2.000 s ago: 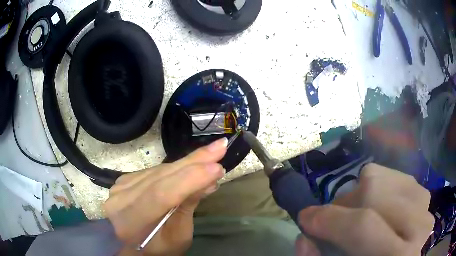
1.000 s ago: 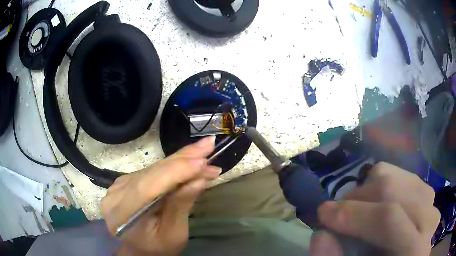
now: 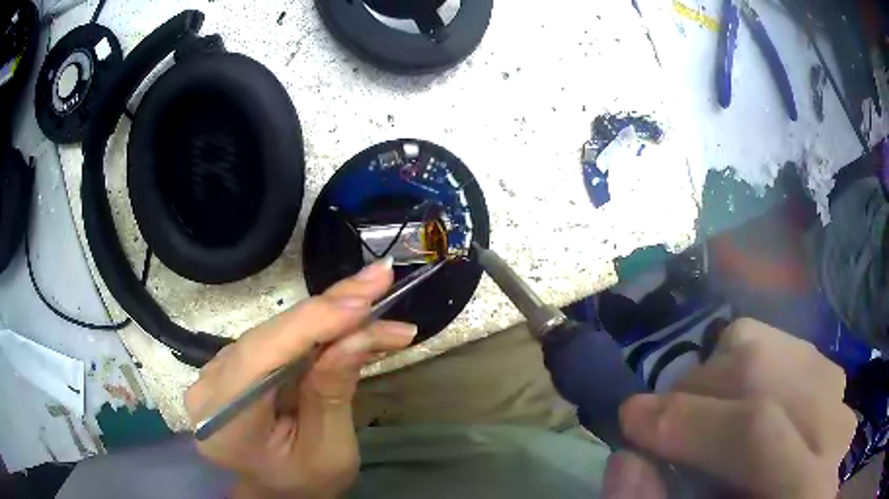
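The open ear cup [image 3: 331, 263] lies on the worn white surface, showing a blue circuit board [image 3: 382, 187] and a silver battery [image 3: 390, 241] with a yellow-orange end. My left hand [image 3: 292, 380] holds slim metal tweezers [image 3: 261, 388], their tip at the wires beside the battery's orange end. My right hand [image 3: 741, 414] grips the dark blue handle of a soldering iron [image 3: 592, 375]. The iron's tip is at the board's lower right edge, near the tweezers' tip; whether it touches is unclear.
Headphones with a closed, padded ear cup [image 3: 216, 166] lie at left, beside a speaker driver [image 3: 76, 83]. A black ring [image 3: 405, 44] is at the top. A loose circuit board [image 3: 602, 180] and blue-handled cutters [image 3: 770, 58] lie at right.
The tweezers have swung flatter and their tip has drawn back slightly left from the iron. The iron has shifted a little right relative to the cup. The whole view has shifted slightly.
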